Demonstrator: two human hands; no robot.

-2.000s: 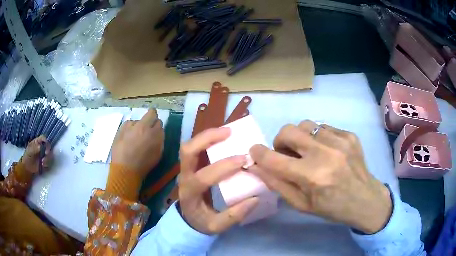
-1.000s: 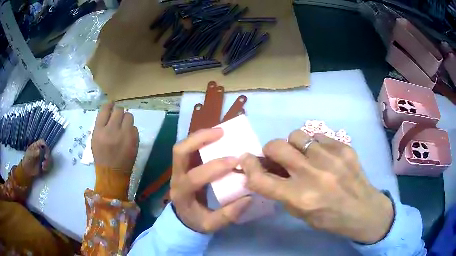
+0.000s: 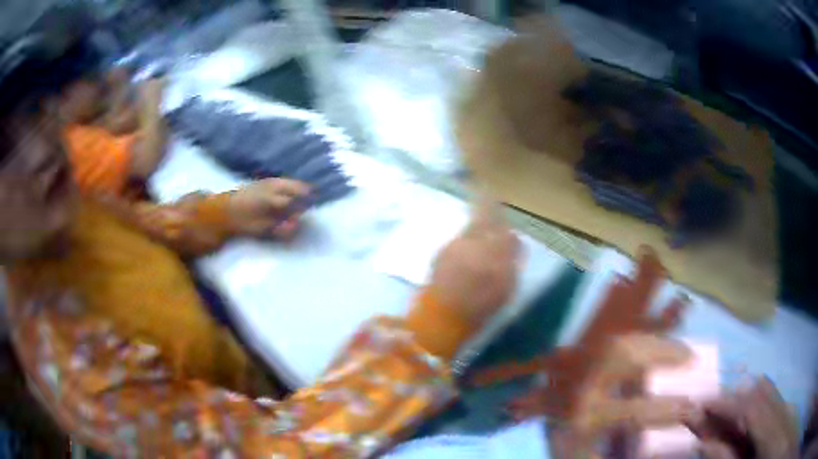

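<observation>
The frame is blurred by motion. The pink box (image 3: 689, 369) is at the lower right, cut by the bottom edge. My left hand (image 3: 619, 394) is wrapped around its left side and holds it. My right hand (image 3: 758, 421) is at the box's right side, cut by the lower edge. Its fingers are too blurred to tell what they grip. Reddish-brown straps (image 3: 619, 314) lie fanned just behind my left hand, on and beside the white foam sheet (image 3: 798, 332).
A neighbour in an orange flowered sleeve (image 3: 359, 385) sits at left, hands over another white sheet (image 3: 296, 305). A fanned row of dark sticks (image 3: 260, 148) lies behind. Dark tubes (image 3: 646, 152) lie on brown paper (image 3: 529, 170). Clear plastic (image 3: 413, 90) lies beyond.
The view has swung left, so the bench and my hands now show further right and lower. The finished pink boxes and the button caps are out of view. The box remains in my left hand.
</observation>
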